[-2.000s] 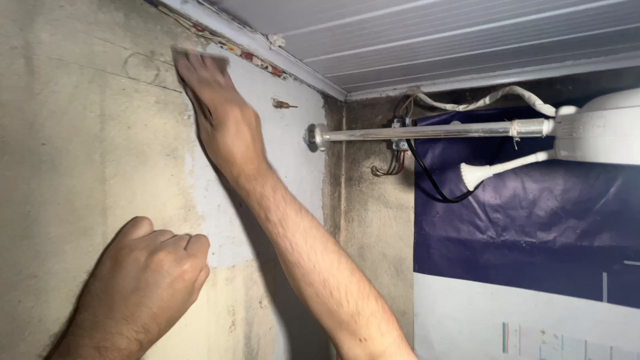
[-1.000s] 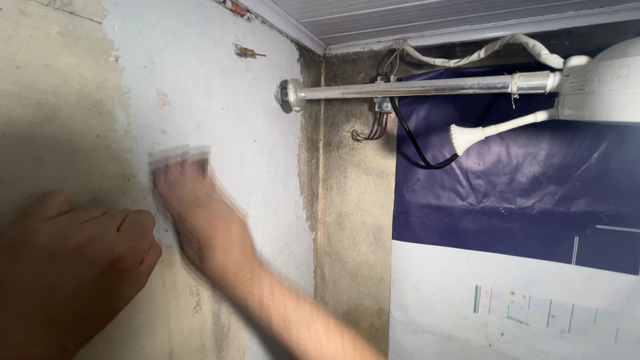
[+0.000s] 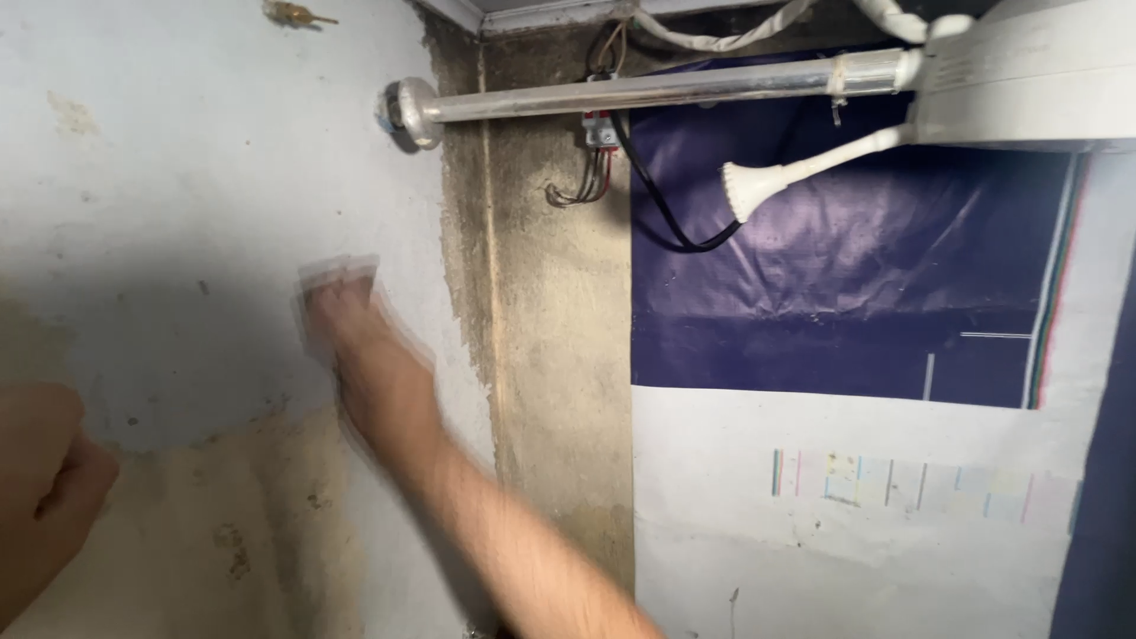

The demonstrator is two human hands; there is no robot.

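Note:
My right hand (image 3: 368, 355), blurred by motion, is at the wall (image 3: 240, 204), which is painted pale grey-blue with bare beige patches. Its fingers press a thin, dark, flat pad (image 3: 342, 271) against the paint; blur hides what kind of pad it is. At the left edge my left hand (image 3: 44, 479) is curled into a fist in shadow, with nothing visible in it. Whether it touches the wall cannot be told.
An electric shower heater (image 3: 1021, 80) hangs upper right on a metal pipe (image 3: 639, 91) with a wall flange (image 3: 419, 113). Bare wires (image 3: 581, 182) hang from a connector (image 3: 602, 129) near the corner. A brass fitting (image 3: 297, 14) juts out above. A purple and white plastic sheet (image 3: 816, 266) covers the far wall.
My right hand has come down from the top of the wall by the ceiling trim to below the pipe flange. The view has shifted right and closer.

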